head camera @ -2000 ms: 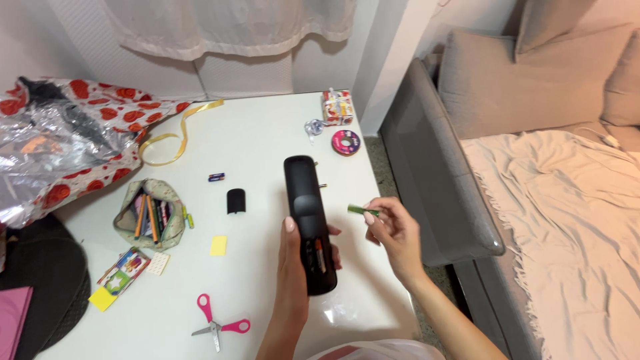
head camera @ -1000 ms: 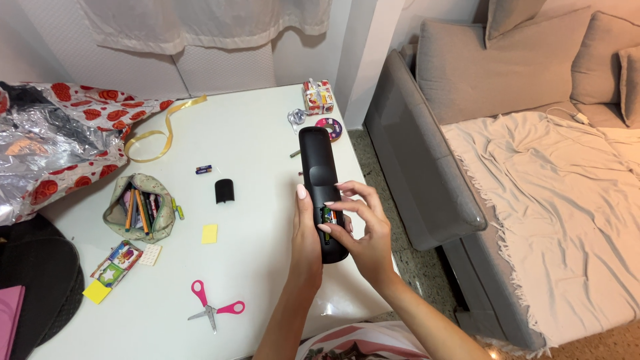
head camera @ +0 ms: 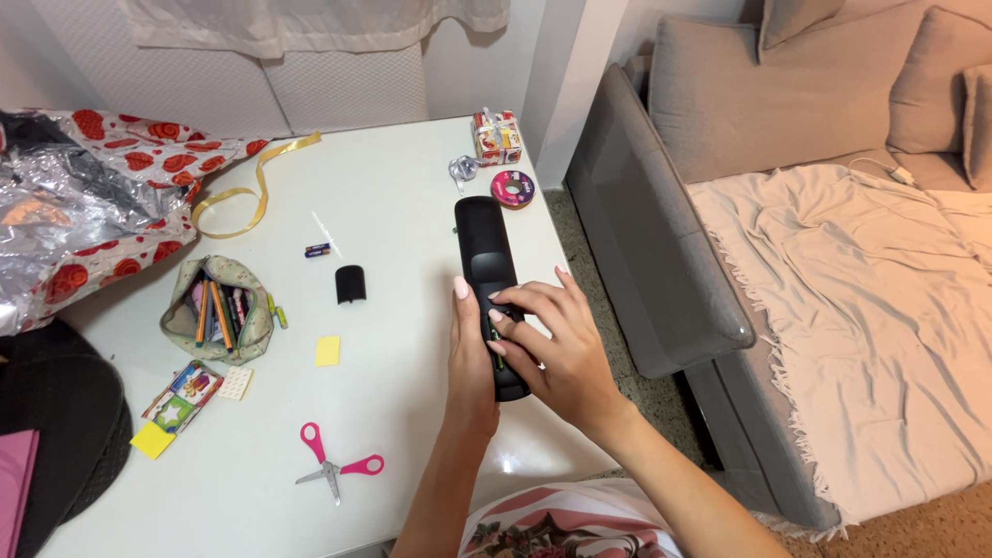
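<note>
My left hand [head camera: 471, 360] holds a black remote control [head camera: 484, 240] from its left side, back face up, above the white table [head camera: 403, 201]. The fingers of my right hand [head camera: 554, 341] press at the battery compartment near its lower end, on a green battery [head camera: 497, 349] that lies inside; my fingers partly hide the compartment. The black battery cover [head camera: 350, 284] lies apart on the table to the left. Two dark blue batteries [head camera: 317, 250] are just beyond it.
Left: open pencil case [head camera: 217, 310], small green batteries [head camera: 279, 311], yellow sticky note [head camera: 328, 351], open pink scissors [head camera: 330, 470], gold ribbon [head camera: 263, 186], and foil wrapping [head camera: 85, 201]. Far right corner: small wrapped box [head camera: 496, 138] and ribbon spool [head camera: 512, 189]. Grey sofa [head camera: 659, 232] beyond the right edge.
Two seconds ago my right hand held a green battery away from the remote, to its right; now its fingers are on the compartment. My left hand still holds the remote.
</note>
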